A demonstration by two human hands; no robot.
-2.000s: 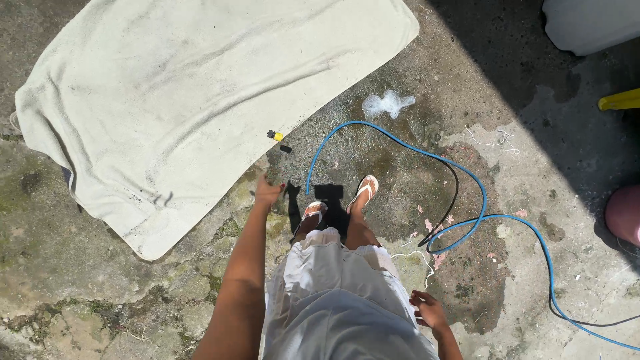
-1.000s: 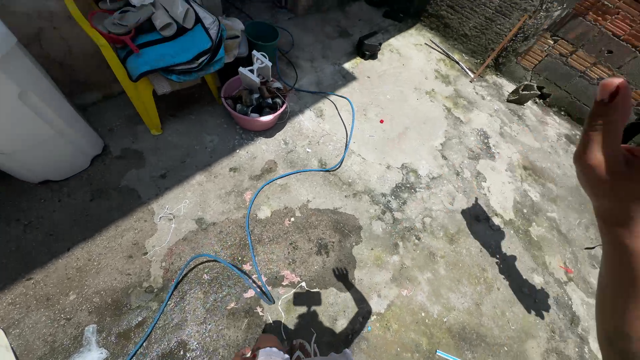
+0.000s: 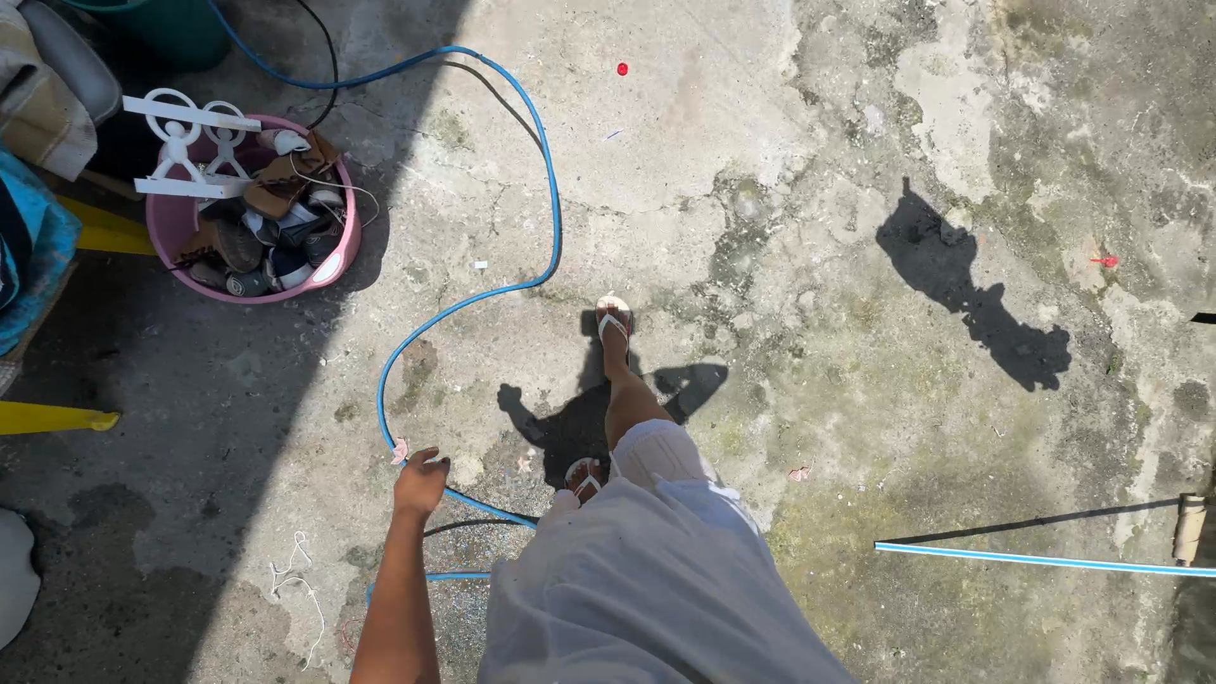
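Note:
My left hand (image 3: 421,483) hangs over the concrete floor at lower centre-left, holding nothing, its fingers loosely apart. Below it a blue hose (image 3: 388,366) curves along the ground; whether the hand touches it cannot be told, but it looks well above. My right hand is out of the picture. One foot in a white flip-flop (image 3: 614,318) is set forward at the centre, the other (image 3: 583,475) lies behind it, partly covered by my shirt.
A pink tub (image 3: 350,242) of shoes with a white plastic rack (image 3: 176,142) stands at upper left, near a dark green bucket (image 3: 157,33) and a yellow chair's leg (image 3: 57,418). A blue-and-white pole (image 3: 1045,559) lies at lower right. White string (image 3: 302,584) lies lower left.
The view has swung away from the pale cloth seen two seconds ago. A raised hand at the right edge one second ago is out of view; my left hand has come into view.

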